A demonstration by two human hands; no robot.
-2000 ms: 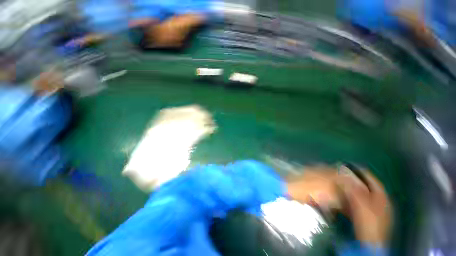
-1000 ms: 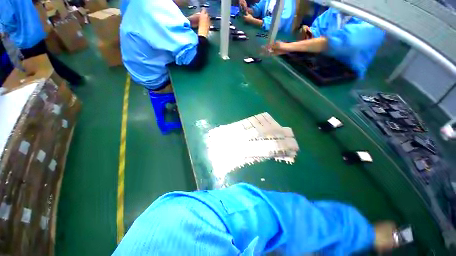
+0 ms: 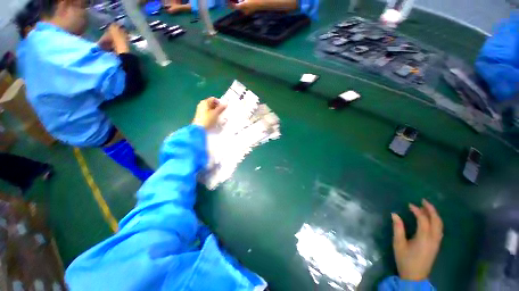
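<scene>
A fanned stack of pale sticker sheets (image 3: 242,128) lies on the green bench at the centre left. My left hand (image 3: 207,112) is at the stack's upper left edge, its fingers closed on the edge of a sheet. My right hand (image 3: 418,241) is at the lower right, empty, palm up with its fingers apart. A clear shiny backing film (image 3: 336,256) lies flat left of my right hand, seen mostly by glare. Two phones, one dark with a keypad (image 3: 403,140) and one more upright in view (image 3: 472,165), lie beyond my right hand.
Two phones with white rectangles (image 3: 307,81) (image 3: 345,99) lie along the bench's far side. Beyond are a clear tray crowded with phones (image 3: 370,48) and a black tray (image 3: 262,25). A person in a blue smock (image 3: 71,79) works at the left; a blue sleeve shows at the far right.
The view has swung right. My left arm has moved from the far right, where its hand was at a phone, to the sheet stack. My right hand has come into view, empty.
</scene>
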